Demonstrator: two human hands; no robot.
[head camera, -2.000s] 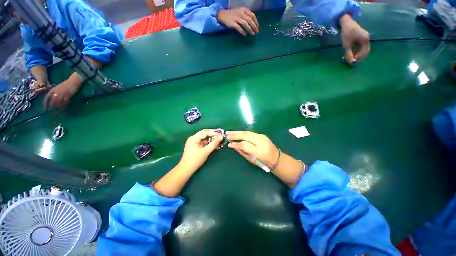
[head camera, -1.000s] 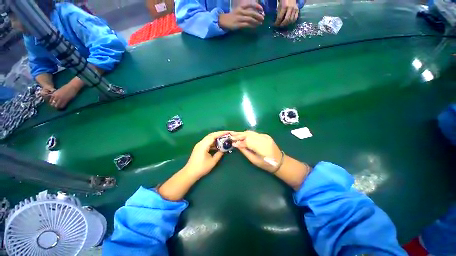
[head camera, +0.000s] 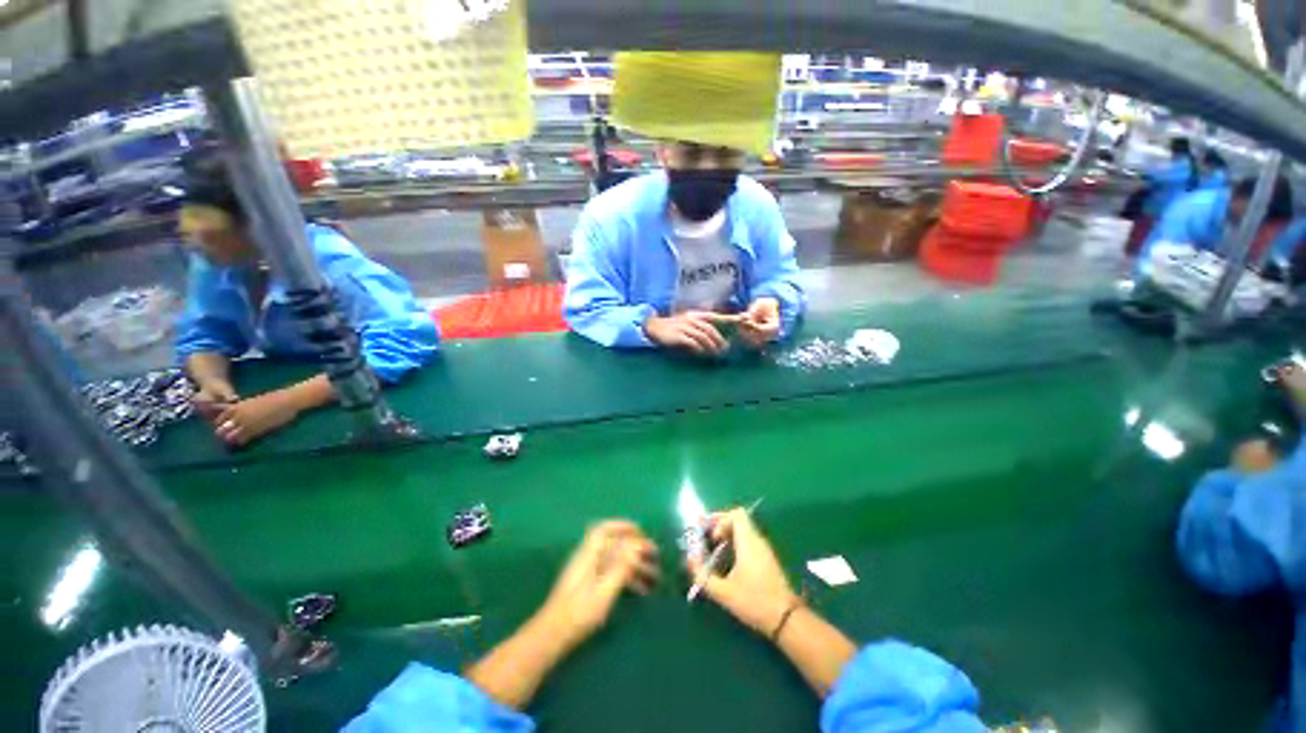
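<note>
My left hand (head camera: 602, 573) is over the near side of the green belt, with loosely curled fingers and nothing visible in it. To its right, my right hand (head camera: 745, 573) holds thin silver tweezers (head camera: 705, 574) pen-like, slanting down-left. A small silver-and-dark unit (head camera: 696, 541) shows at its fingertips, against a bright glare. I cannot tell whether the unit is held or lies on the belt. Other units lie on the belt to the left: one further back (head camera: 501, 445), one nearer (head camera: 468, 526), and a dark one (head camera: 311, 612) beside a grey post.
A white paper slip (head camera: 831, 571) lies right of my right hand. A white fan (head camera: 153, 690) is at lower left, near grey posts (head camera: 294, 272). Two workers sit opposite, with a metal pile (head camera: 136, 405) and a small-parts pile (head camera: 819, 355). Another worker's blue sleeve (head camera: 1232, 530) is at right.
The view has tilted up. My hands, earlier together around a unit, are now apart. The tweezers now show clearly in my right hand. My left hand has let go of the unit.
</note>
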